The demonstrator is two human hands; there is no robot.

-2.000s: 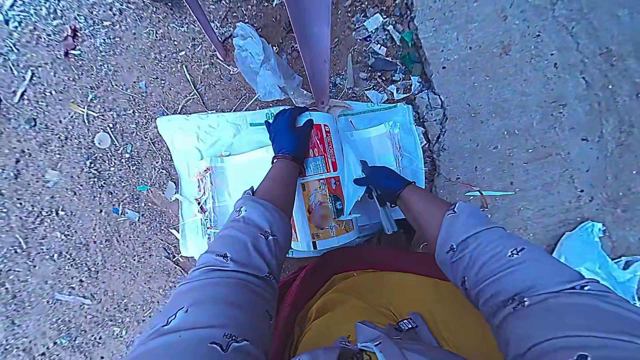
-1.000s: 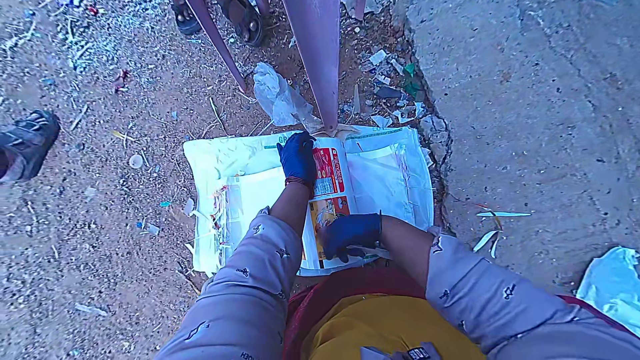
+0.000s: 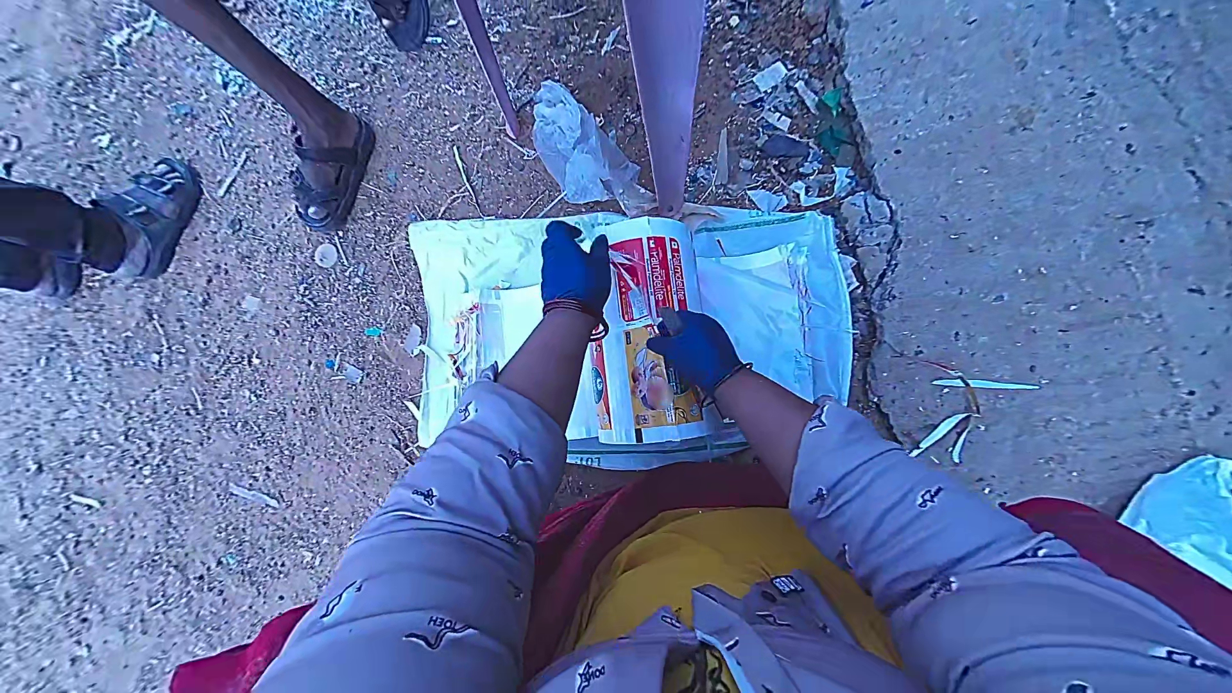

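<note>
A printed plastic packaging sheet [image 3: 664,371], red and orange with writing, lies folded on white sheets over a flattened white woven sack [image 3: 828,308]. My left hand [image 3: 575,269], in a dark blue glove, rests at the upper left edge of the printed sheet, with its thumb toward the red panel; whether it grips the edge is unclear. My right hand [image 3: 700,348], in a matching glove, is over the sheet's right side with its fingers curled. A small dark thing shows at its fingertips, too unclear to name. Plastic strips [image 3: 469,337] lie at the sack's left.
A pinkish post [image 3: 666,106] stands at the sack's far edge, beside a crumpled clear plastic bag [image 3: 577,144]. Sandaled feet [image 3: 332,173] of other people are at the upper left. Concrete [image 3: 1039,241] borders the right, with a white plastic sheet [image 3: 1189,515] at its lower edge.
My right hand has moved from the sheet's lower part up to its right side. More of the other people's legs and feet has come into view at the upper left.
</note>
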